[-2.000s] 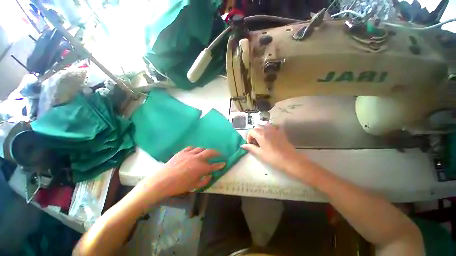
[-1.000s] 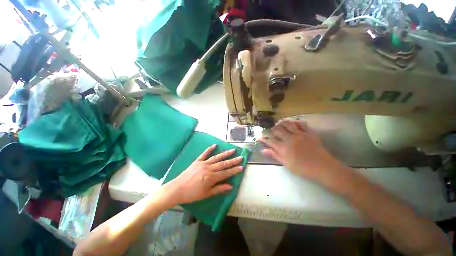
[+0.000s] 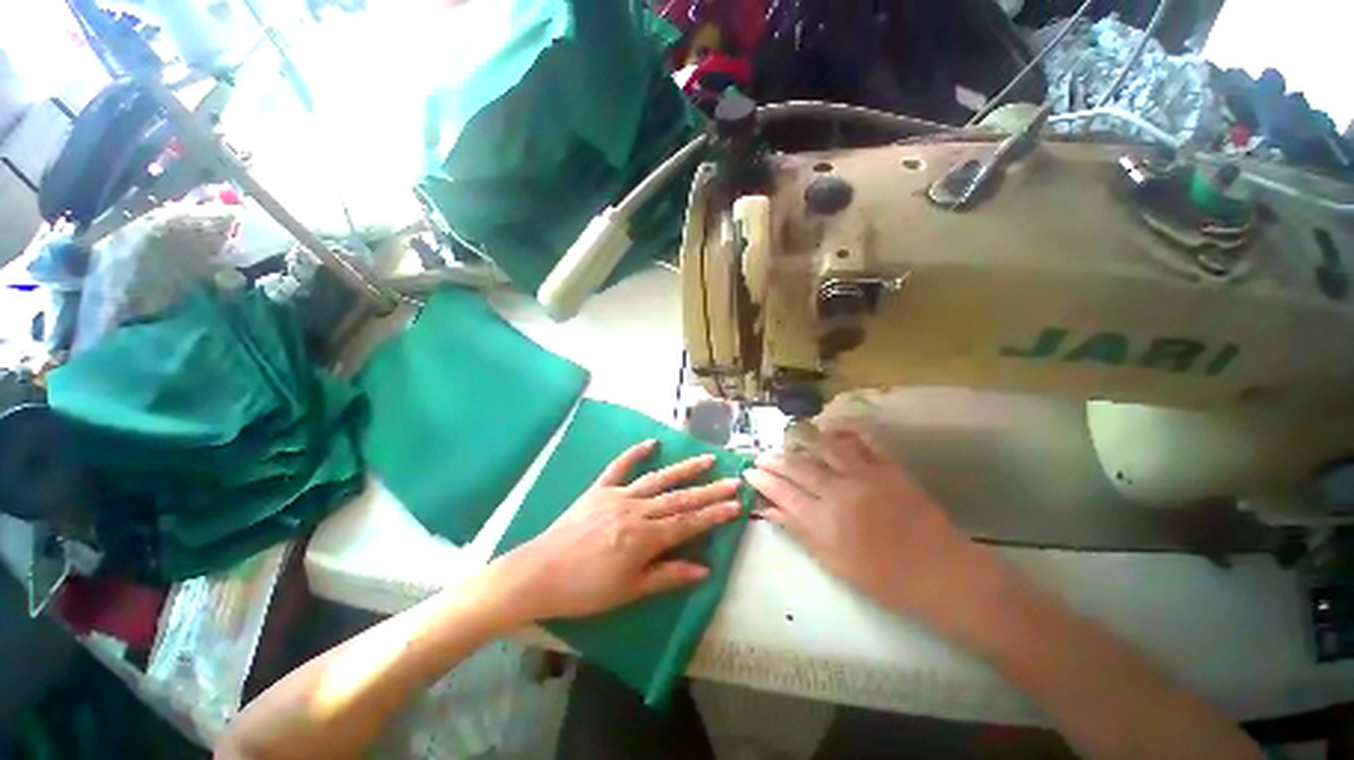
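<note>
A green fabric piece (image 3: 602,431) lies on the table with its upper right corner close to the needle area. A folded hem (image 3: 686,653) runs along its right edge. My left hand (image 3: 616,542) lies flat on the piece, fingers spread. My right hand (image 3: 846,512) has its fingertips at the hem's upper end, just below the needle plate (image 3: 710,422); whether they pinch the cloth is unclear. The beige sewing machine (image 3: 980,282) stands behind my right hand. The presser foot is mostly hidden by glare and fingers. Another green piece (image 3: 472,416) lies flat to the left.
A loose stack of green pieces (image 3: 208,431) sits at far left. A larger green cloth heap (image 3: 550,134) is behind the table. An off-white lamp (image 3: 585,264) hangs left of the machine head. The table's marked front edge (image 3: 802,668) is near me.
The folded edge, bunched under my fingers at first, now lies straight along the right side. My right hand has come down from beside the needle to the hem's upper end. The camera view has shifted.
</note>
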